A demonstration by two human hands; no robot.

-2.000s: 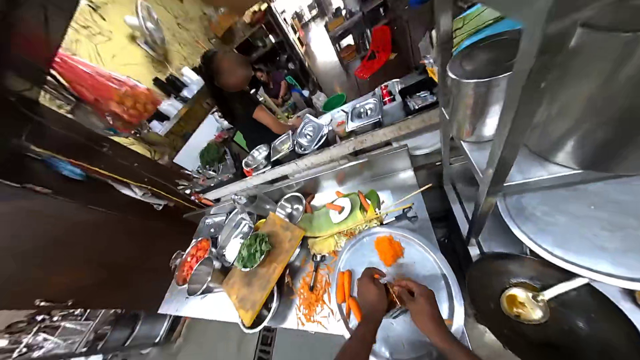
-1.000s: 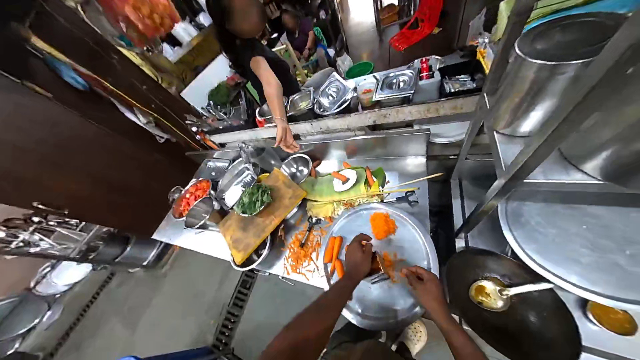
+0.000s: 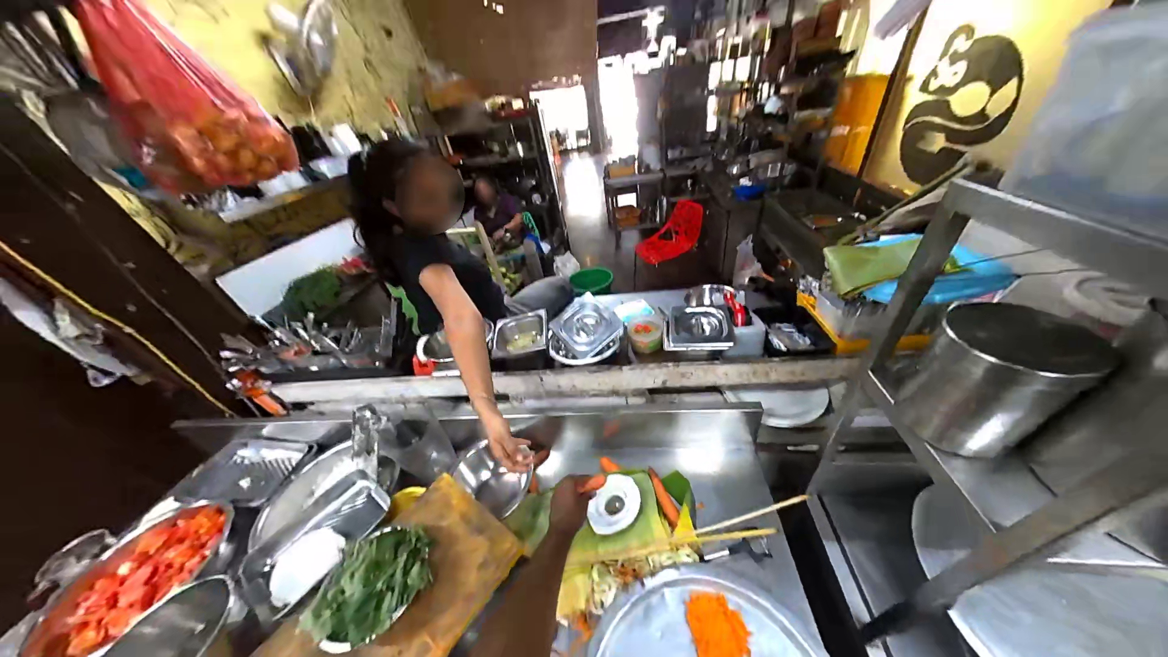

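Note:
My left hand [image 3: 571, 504] reaches over the counter from below, its fingers closed on the end of an orange carrot [image 3: 592, 484] just left of a small white dish [image 3: 615, 504]. The dish rests on a banana leaf [image 3: 639, 538], with more carrots [image 3: 664, 497] beside it. My right hand is out of view. Grated carrot [image 3: 717, 624] lies on a round metal tray [image 3: 648, 630] at the bottom. Left of my hand is a steel bowl [image 3: 493, 484], where a co-worker's hand [image 3: 507, 447] reaches over its rim.
A wooden cutting board [image 3: 474, 557] and a bowl of leafy greens [image 3: 370, 584] stand lower left, with chopped tomatoes [image 3: 146, 584] further left. Bamboo skewers [image 3: 748, 518] lie on the right. A metal rack [image 3: 899, 319] with a large pot [image 3: 1004, 374] borders the right side; lidded steel containers [image 3: 584, 328] line the ledge ahead.
My left hand has left the round tray and moved forward to the carrot by the white dish. My right hand has gone out of view. The co-worker's hand is now at the steel bowl. The view has tilted up.

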